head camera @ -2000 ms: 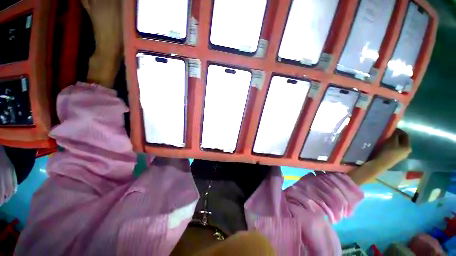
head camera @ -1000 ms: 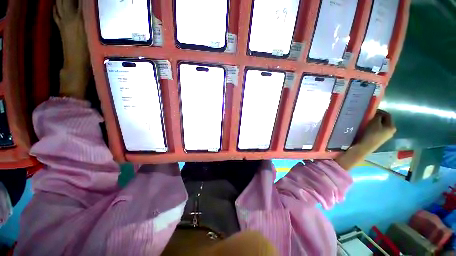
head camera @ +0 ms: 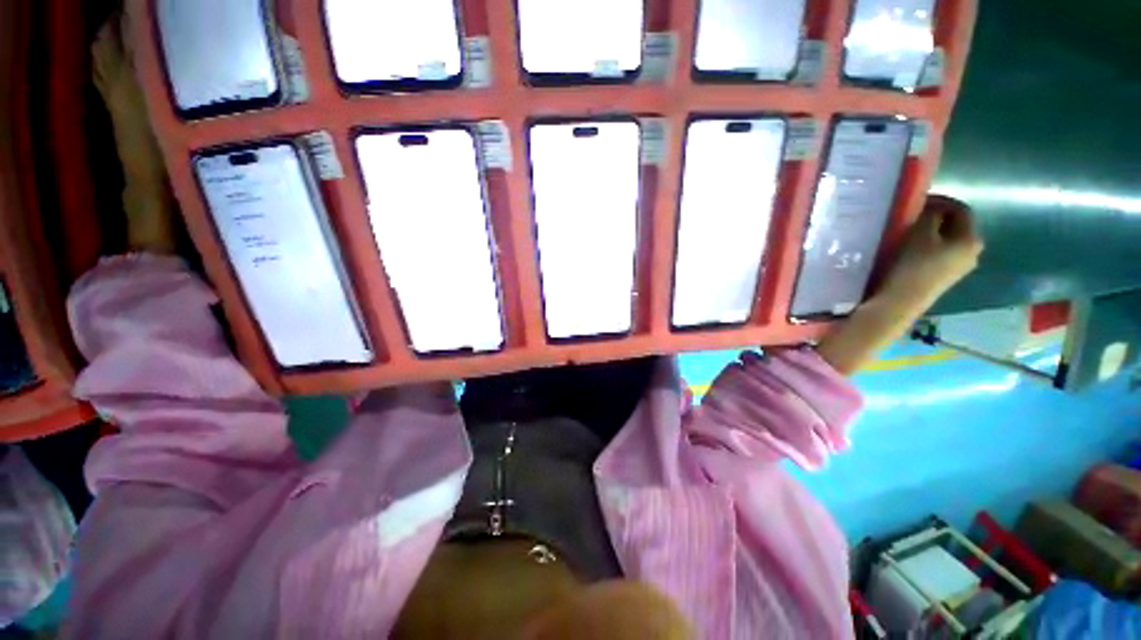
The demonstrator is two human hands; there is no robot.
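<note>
A red-orange phone tray (head camera: 601, 360) fills the upper middle, its top cut off by the picture edge. Two rows of lit phones lie in its pockets, with small white labels beside them. The near-left phone (head camera: 282, 256) shows a white page with faint text lines. The near-right phone (head camera: 851, 219) looks grey, with a pale mark. My right hand (head camera: 945, 244) is curled at the tray's right edge, fingers partly hidden. My left hand (head camera: 115, 81) is dim and blurred beside the tray's left edge; its grip cannot be made out.
More red-orange trays (head camera: 38, 375) stand at the left, with part of a dark phone. A dark green surface (head camera: 1051, 138) lies at the right. Below it are blue floor (head camera: 913, 463), a white-topped frame (head camera: 926, 581) and red and brown crates. A pale sleeve shows at the lower left.
The tray has shifted left and up in view and turned slightly, its left side now lower. My right hand stays at its right edge. Faint text lines have appeared on the near-left phone.
</note>
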